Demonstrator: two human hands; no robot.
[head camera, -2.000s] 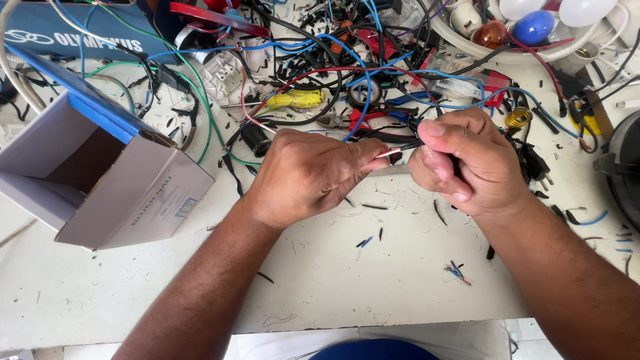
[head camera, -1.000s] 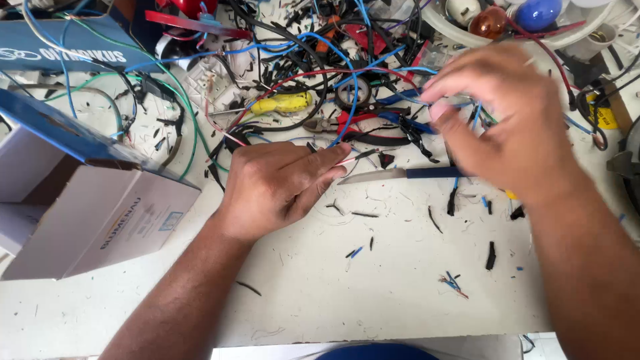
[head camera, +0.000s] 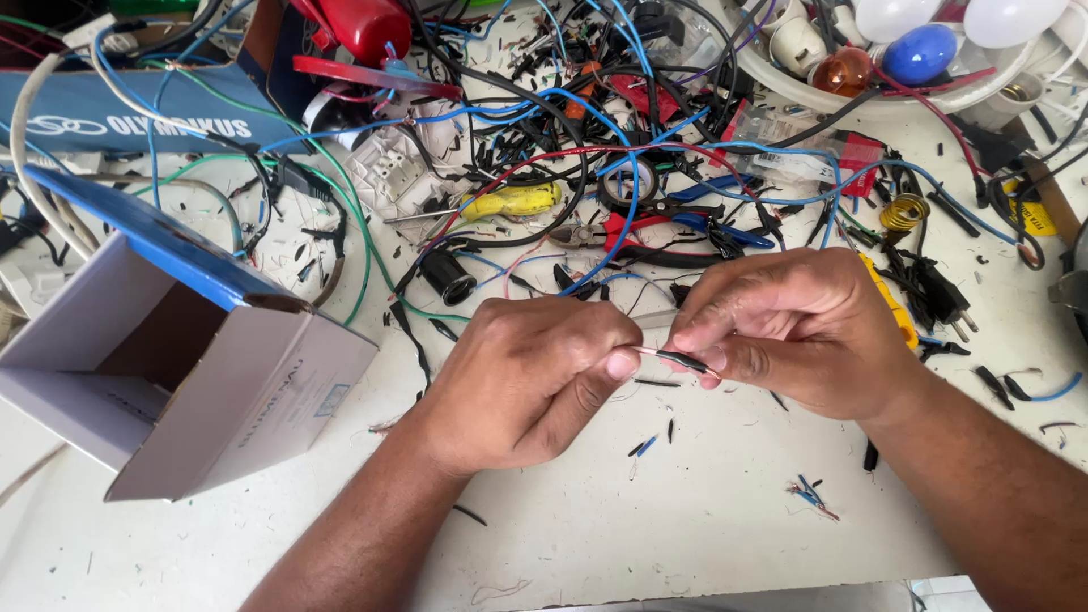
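Between thumb and index finger, my left hand (head camera: 544, 382) pinches a thin pale wire. The wire runs to the right into a wrapping of black electrical tape (head camera: 682, 360), and bare copper shows at its far end. My right hand (head camera: 790, 336) has its thumb and fingers closed around the taped part. A light blade-like piece (head camera: 654, 320) lies on the table just behind the hands, mostly hidden. Farther back are red-handled cutting pliers (head camera: 625, 238), a yellow screwdriver (head camera: 514, 201) and a black lamp socket (head camera: 448, 276).
An open cardboard box (head camera: 246, 408) stands at left, with a blue shoe box (head camera: 170, 110) behind it. Tangled blue wires (head camera: 633, 170) cross the back. A bowl (head camera: 765, 76) of light bulbs is at back right, a black plug (head camera: 939, 293) at right. Wire scraps (head camera: 812, 497) lie in front.
My right hand was blurred and apart from my left hand one second ago; it has come back to the taped wire. The blue-handled blade seen then is now mostly hidden behind my hands.
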